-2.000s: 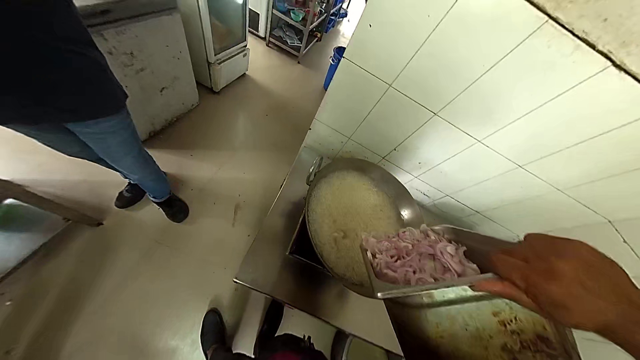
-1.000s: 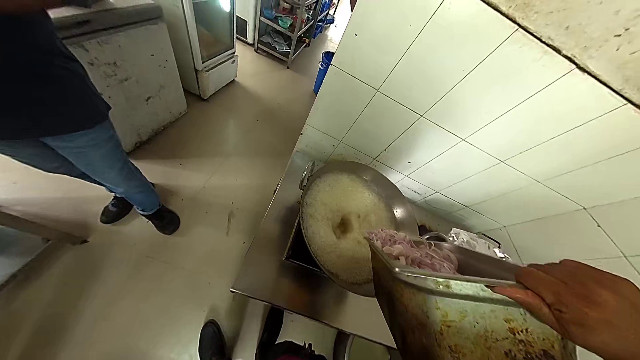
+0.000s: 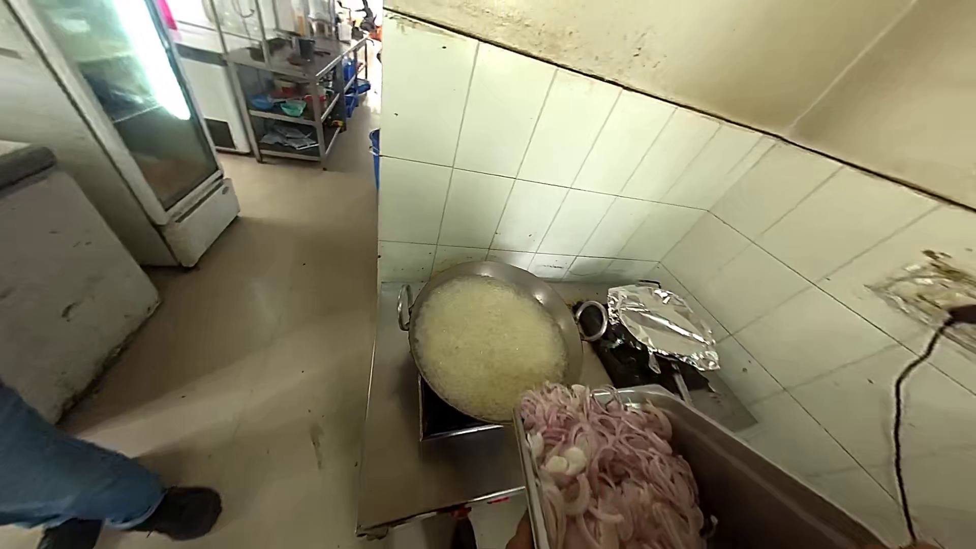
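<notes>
Sliced pinkish onions (image 3: pixel 610 465) are heaped in a deep metal container (image 3: pixel 762 488) at the bottom right. A small part of my left hand (image 3: pixel 521 535) shows under the container's left rim, gripping it. Only a sliver of my right hand (image 3: pixel 919 544) appears at the bottom edge by the container's right side; its fingers are hidden. Beyond the container's near-left corner, a wide metal kadai (image 3: pixel 568 328) with loop handles holds bubbling, foamy pale oil (image 3: pixel 488 343). It sits over a burner on a steel counter (image 3: pixel 435 480).
A foil-covered vessel (image 3: pixel 663 324) stands right of the kadai, against the tiled wall (image 3: pixel 503 198). Left across the floor are a glass-door fridge (image 3: pixel 145 99), a worn white cabinet (image 3: pixel 69 290) and a steel shelf rack (image 3: pixel 293 114). A person's jeans-clad leg (image 3: pixel 76 465) shows at lower left.
The onion container has moved down from beside the oil to the near side of the kadai. My left hand has come into view at its rim. The view has swung right.
</notes>
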